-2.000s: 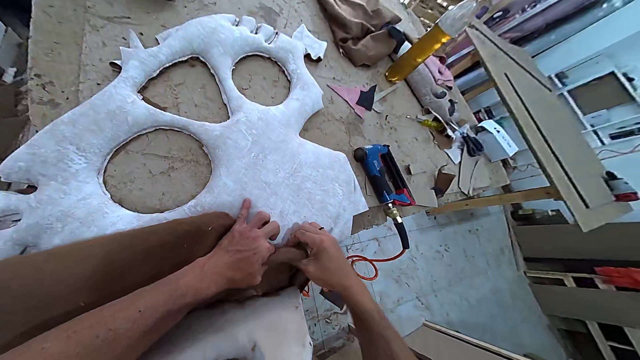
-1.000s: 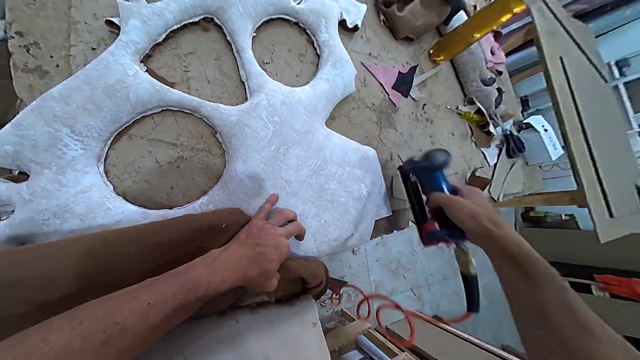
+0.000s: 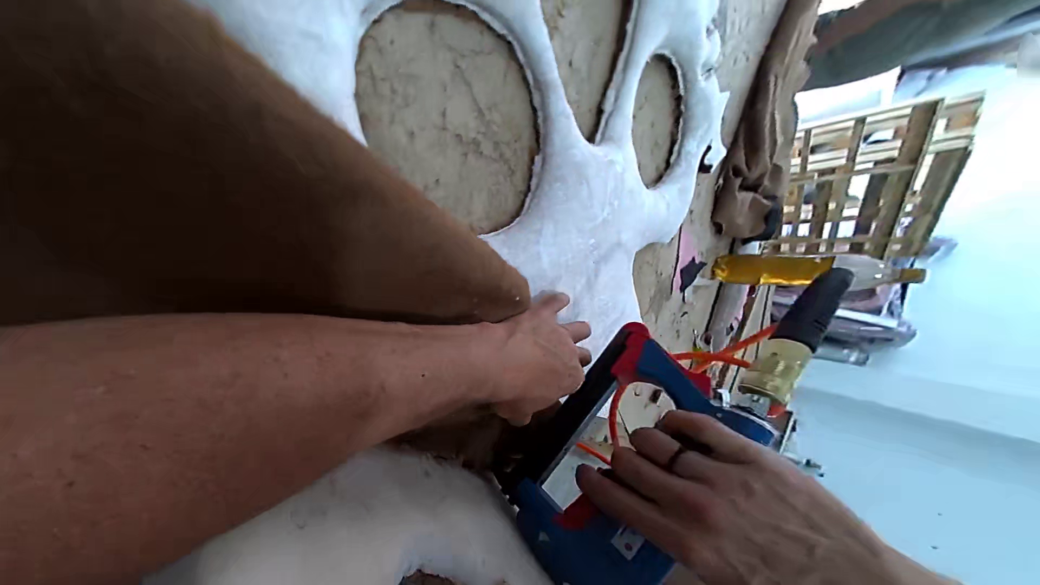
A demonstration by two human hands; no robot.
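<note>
My right hand (image 3: 691,496) is on a blue and red pneumatic stapler (image 3: 593,536), whose nose is low, close by my left hand. My left hand (image 3: 540,357) presses at the tip of a brown fabric-covered piece (image 3: 284,187), fingers spread over a white fleecy sheet (image 3: 569,219) with large oval cut-outs. Brown material lies beneath my left hand; how it is gripped is partly hidden. A brass fitting (image 3: 776,370) and an orange air hose (image 3: 723,357) are at the stapler's far end. A second pale, fleecy part (image 3: 366,512) is below my left forearm.
A bottle of yellow liquid (image 3: 772,270) lies beyond the sheet, near pink and black scraps (image 3: 691,264). Brown cloth (image 3: 756,154) drapes along the board's far side. A slatted wooden frame (image 3: 886,175) stands behind, and a person's sleeve (image 3: 934,41) shows at top right.
Two seconds ago the stapler lay on the board and both hands were at the brown material. My right hand picked it up and has brought it beside my left hand. The view has turned and moved closer.
</note>
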